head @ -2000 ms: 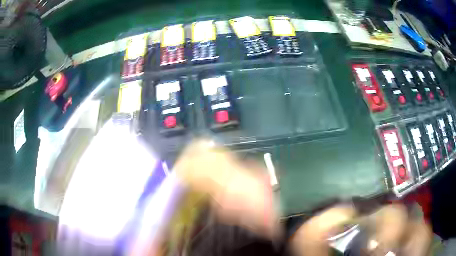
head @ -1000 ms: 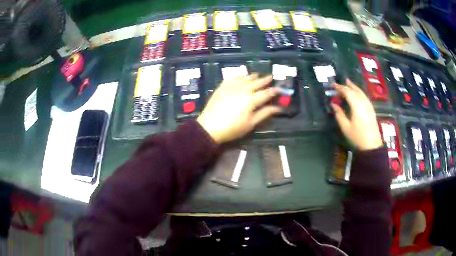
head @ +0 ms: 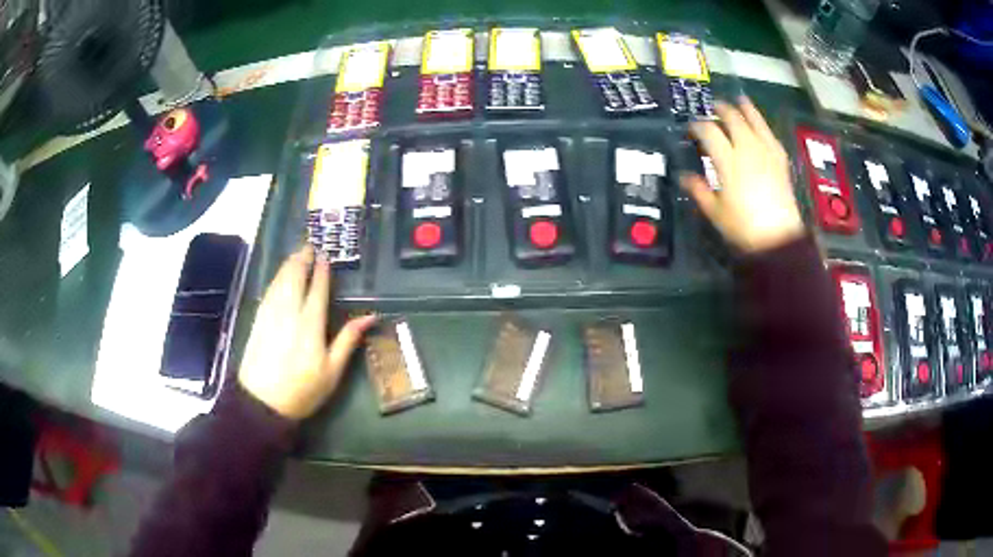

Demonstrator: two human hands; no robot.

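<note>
A clear tray (head: 490, 294) holds keypad phones in two rows. The top row is front up with glaring white screens. In the lower row, the leftmost phone (head: 340, 196) is front up, and three black phones (head: 536, 207) lie back up. My left hand (head: 289, 343) is at the tray's lower left corner, fingertips at that front-up phone's lower end, thumb near a battery. My right hand (head: 749, 180) lies over the tray's right end, fingers spread; a bit of white label shows beneath, the rest is hidden. Three brown batteries (head: 399, 367) lie below the tray.
Neighbouring trays with red and black phones (head: 860, 326) are at right. A smartphone (head: 204, 310) lies on white paper (head: 131, 326) at left, beside a red figurine (head: 174, 139). A fan (head: 98, 54) is upper left, a clear bottle (head: 838, 31) and blue item (head: 945, 114) upper right.
My left hand has moved from over the lower-row phones to the tray's left corner, uncovering a black phone and the left battery. My right hand has moved up; its forearm now covers the rightmost battery's spot.
</note>
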